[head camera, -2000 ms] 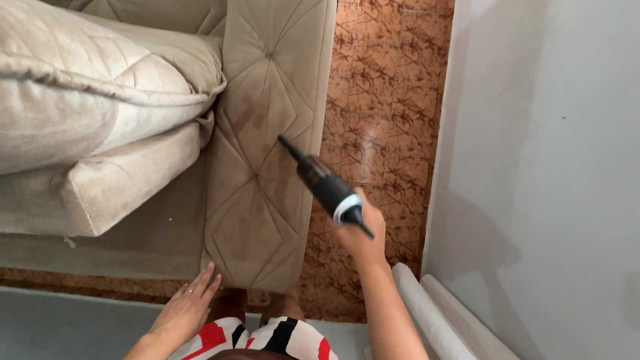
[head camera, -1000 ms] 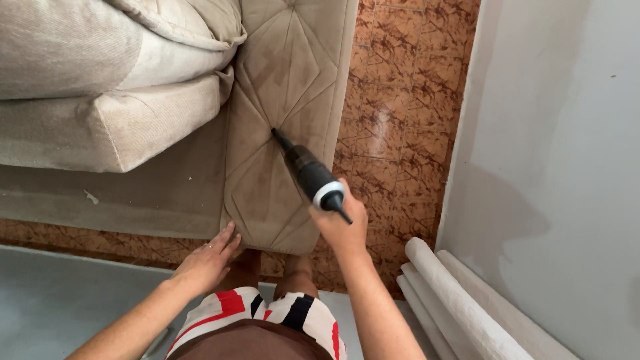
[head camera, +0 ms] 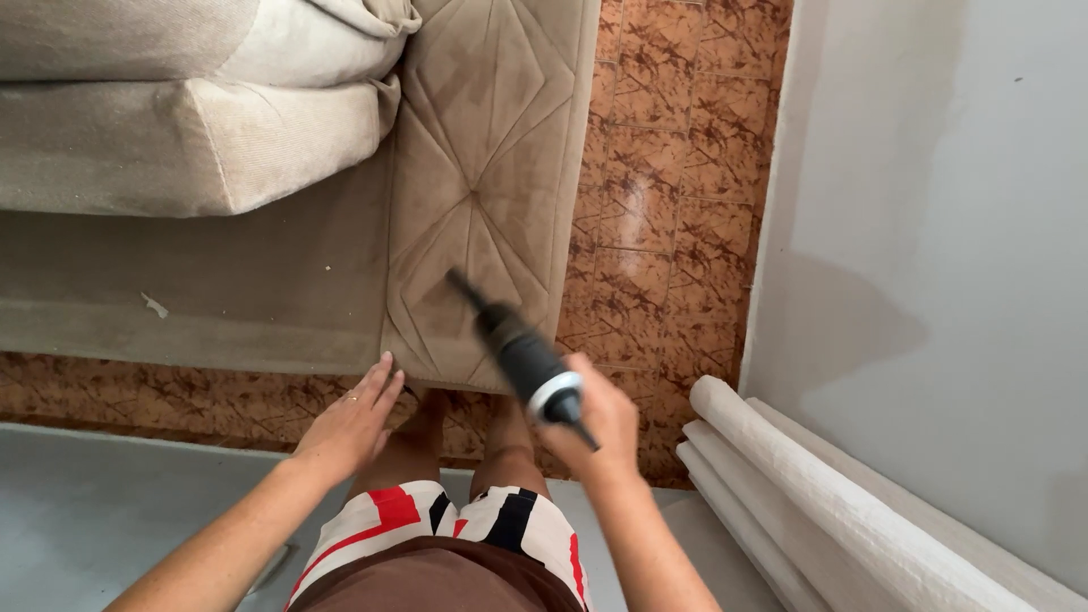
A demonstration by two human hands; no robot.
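Observation:
A black handheld vacuum cleaner [head camera: 523, 361] with a narrow nozzle is in my right hand [head camera: 599, 421], partly hidden behind its body. The nozzle tip is over the front part of the tufted beige sofa armrest [head camera: 476, 153]; whether it touches the fabric I cannot tell. My left hand [head camera: 353, 421], a ring on one finger, holds nothing; its fingertips rest by the armrest's front left corner, where it meets the sofa base [head camera: 212, 280].
Thick beige cushions [head camera: 289, 140] sit on the base at upper left. A pale scrap [head camera: 155, 306] and small specks lie on the base. Brown patterned tiles [head camera: 646, 212] run between armrest and grey wall [head camera: 892, 212]. Pale folded fabric [head camera: 816, 484] stands at lower right.
The vacuum's nozzle has moved along the armrest toward its front end, nearer my body. My left hand stays by the front corner. The view has shifted somewhat.

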